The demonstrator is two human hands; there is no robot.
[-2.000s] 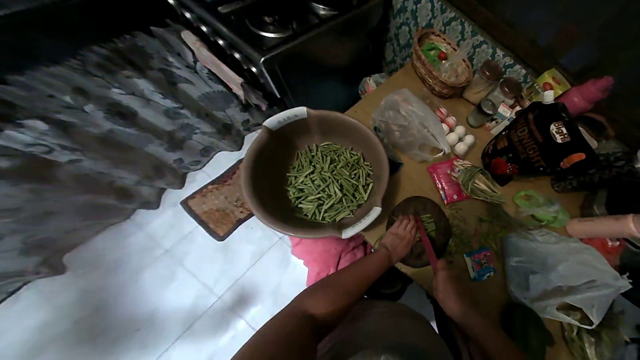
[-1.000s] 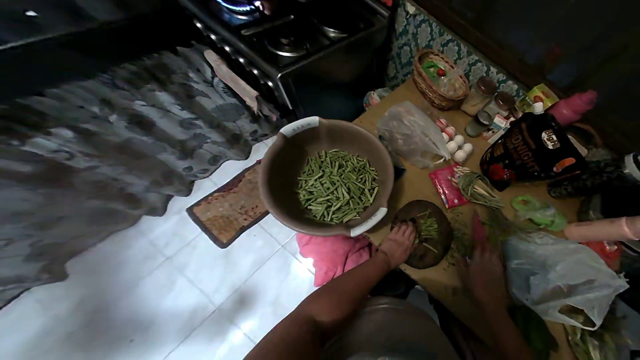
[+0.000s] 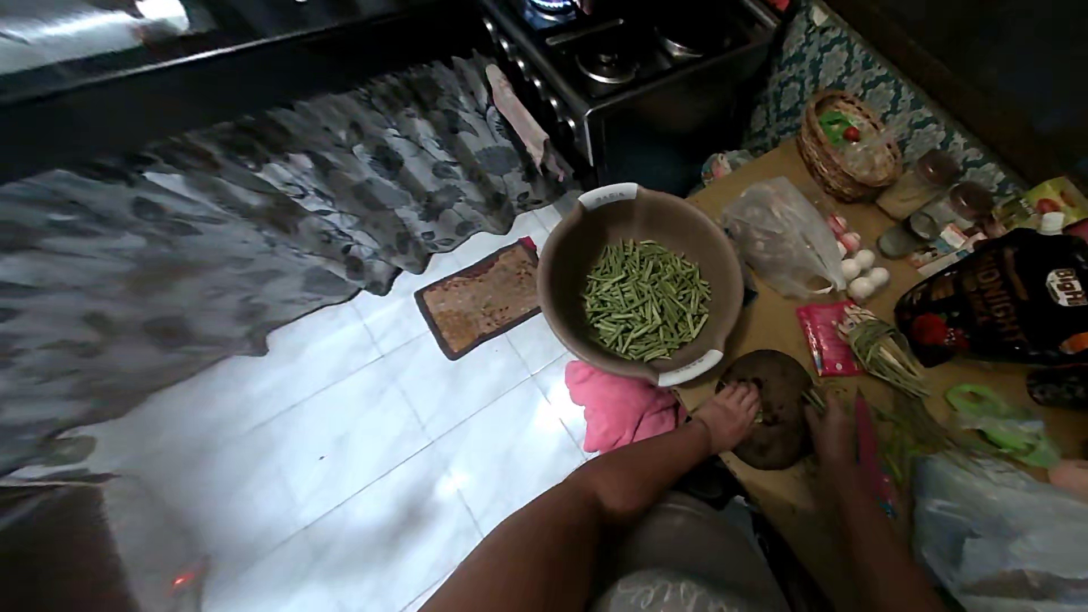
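A round dark wooden chopping board (image 3: 772,442) lies at the table's near edge. On its left part rests my left hand (image 3: 733,415), fingers bent over small green bits; how firmly it holds them is unclear. My right hand (image 3: 833,429) is at the board's right edge, its fingers around a few green bean pieces. Just right of that hand lies a knife with a pink blade (image 3: 867,442). Beyond the board, a large brown plastic basin (image 3: 561,280) with white handles holds many cut green beans (image 3: 648,299).
On the table (image 3: 786,327) are eggs (image 3: 860,270), a clear plastic bag (image 3: 782,234), a pink packet (image 3: 829,338), a tied bundle of stalks (image 3: 884,350), a wicker basket (image 3: 812,161) and glass jars. A stove (image 3: 586,110) with a lit burner stands beyond. A pink cloth (image 3: 616,412) hangs below the basin.
The pink knife, in my right hand over the board two seconds ago, now lies beside it. The cut pieces seen on the board one second ago are mostly gone from its middle.
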